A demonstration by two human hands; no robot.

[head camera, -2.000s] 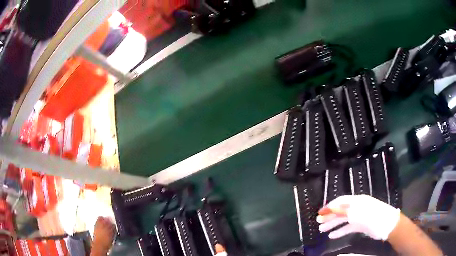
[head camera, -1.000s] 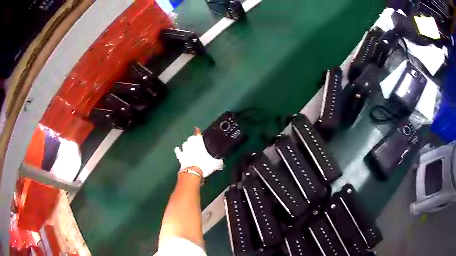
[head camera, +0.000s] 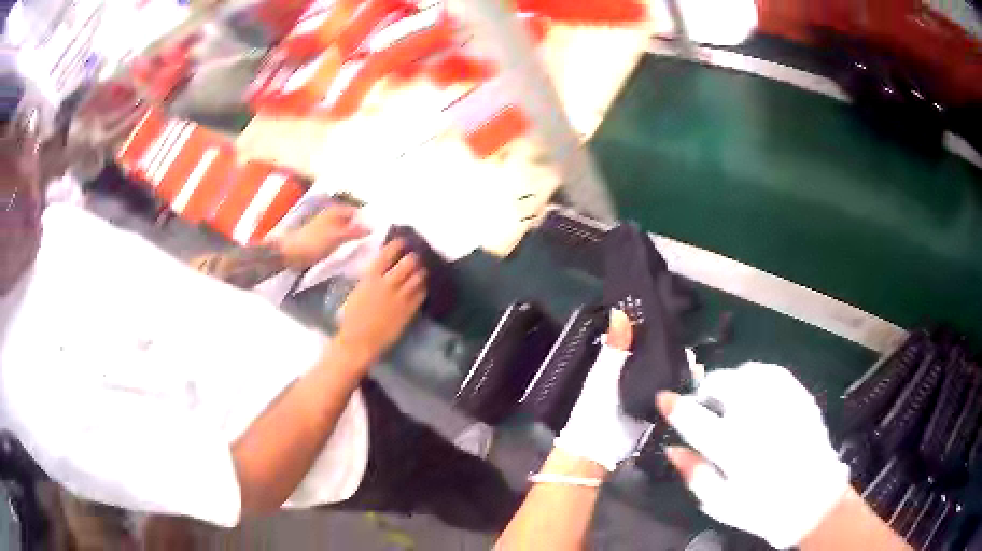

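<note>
A long black unit (head camera: 643, 339) with a small pale keypad stands tilted in front of me. My left hand (head camera: 605, 404), in a white glove with a bare thumb, is closed around its lower left side, the thumb just below the keypad. My right hand (head camera: 759, 452), also gloved with bare fingertips, is at the unit's lower right end. Its fingers are partly bent; whether they grip the unit is unclear. Two more black units (head camera: 499, 353) lie left of my left hand, their rows of white marks showing.
A person in a white shirt (head camera: 162, 366) stands close on the left, hands on a dark object and clear film. Orange-red boxes (head camera: 221, 183) lie on the wooden table (head camera: 420, 161). A pale rail (head camera: 775, 288) divides the green belt (head camera: 797, 172). Black units (head camera: 910, 398) crowd the right.
The view has swung left to the packing table and the other person. My left hand was at a screen unit on the belt and now holds a long black unit. My right hand has come into view.
</note>
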